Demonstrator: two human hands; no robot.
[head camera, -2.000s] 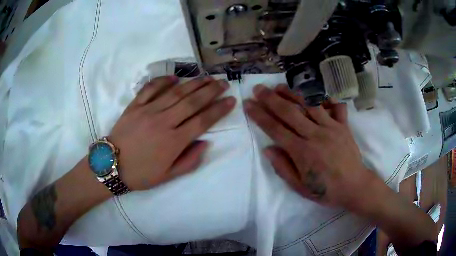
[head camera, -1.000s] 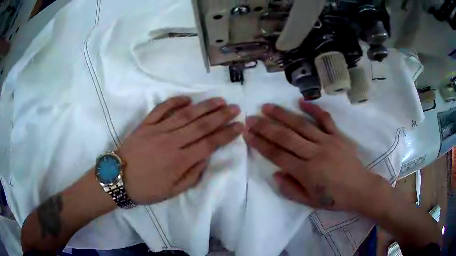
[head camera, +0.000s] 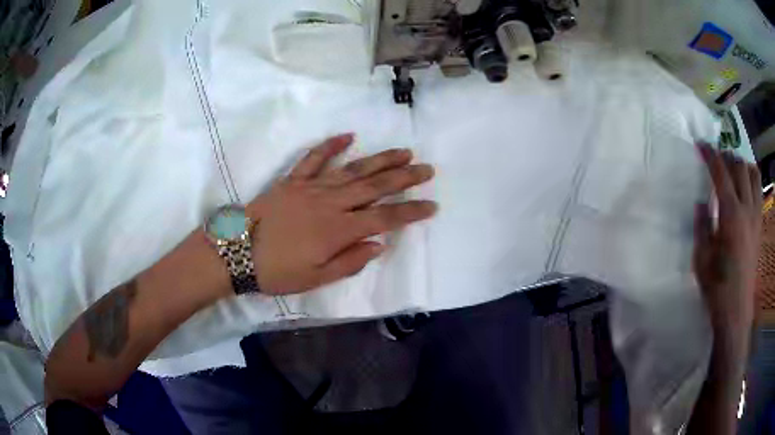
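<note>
The large white garment panels (head camera: 501, 195) lie spread under the sewing machine head (head camera: 421, 38), with double rows of dark stitching at left and right. The presser foot (head camera: 403, 87) stands over the cloth at the top of the seam. My left hand (head camera: 340, 212) lies flat on the cloth, fingers spread, left of and across the seam line below the foot. My right hand (head camera: 729, 221) is at the far right edge of the cloth, blurred, beside a hanging fold; whether it grips the cloth cannot be told.
The cream machine body (head camera: 722, 55) with blue and yellow stickers stands at the upper right. Pale tension knobs (head camera: 517, 41) stick out from the head. Dark blue clothing and a dark mesh surface show below the cloth's front edge. More white cloth (head camera: 21, 382) hangs at the lower left.
My right hand has moved from beside the seam to the far right. My left hand stays on the cloth. The front edge of the cloth now lies higher, and the machine head appears higher and smaller.
</note>
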